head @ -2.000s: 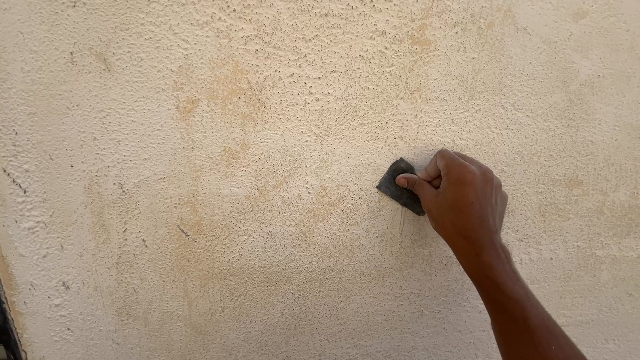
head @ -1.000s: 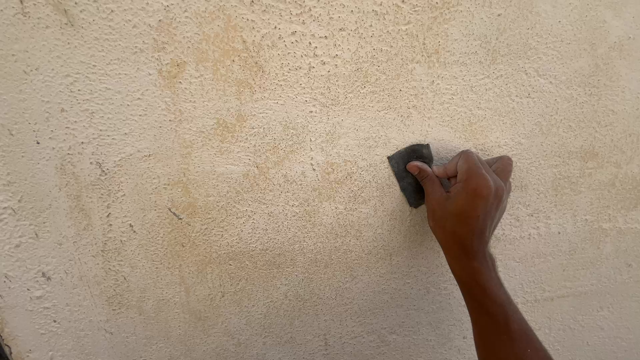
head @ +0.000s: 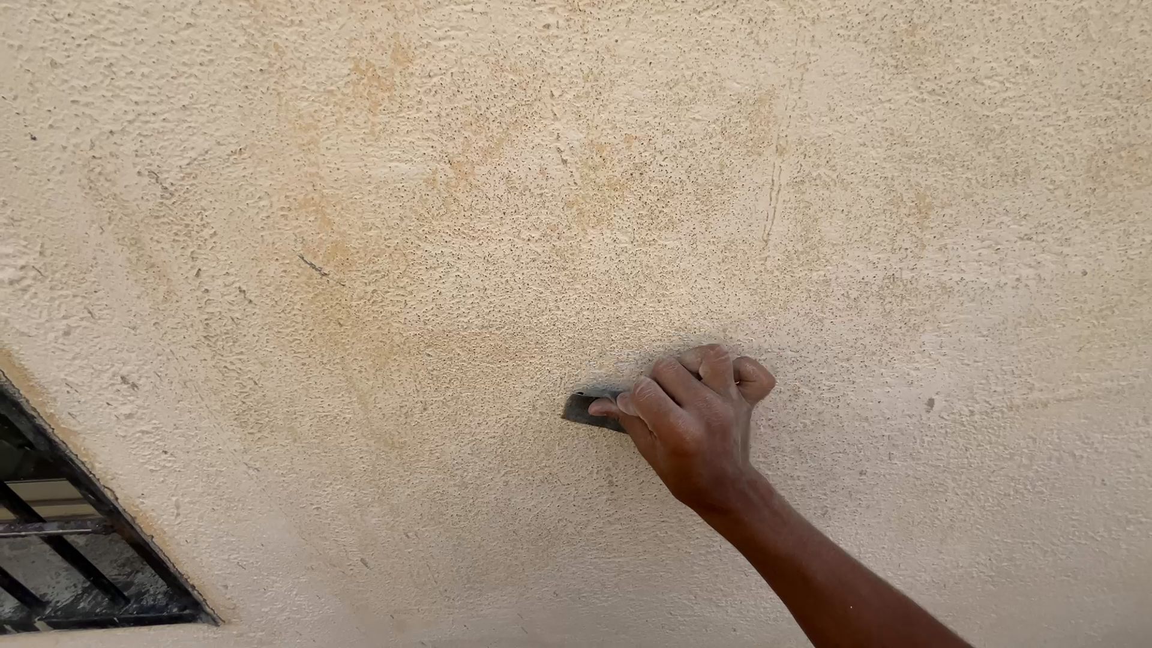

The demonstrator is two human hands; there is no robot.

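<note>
My right hand point(head: 697, 418) reaches in from the lower right and grips a small dark sheet, which looks like sandpaper point(head: 589, 410), between thumb and fingers. The hand and sheet are against a cream, rough-textured plaster wall point(head: 468, 504). Fine pale dust coats the knuckles. Much of the sheet is hidden under the fingers; its left end sticks out beyond the thumb. Yellowish-brown stains and small dark pits mark the wall above and to the left. My left hand is out of view.
At the lower left, a black metal window grille point(head: 67, 549) with bars is set into the wall. A short dark scratch point(head: 313, 265) shows left of centre, and thin vertical streaks point(head: 772, 202) run down the upper right part of the wall.
My right hand has moved lower on the wall with the dark sheet still in it, and the sheet now shows less of its face. The view has shifted, bringing the grille further into sight.
</note>
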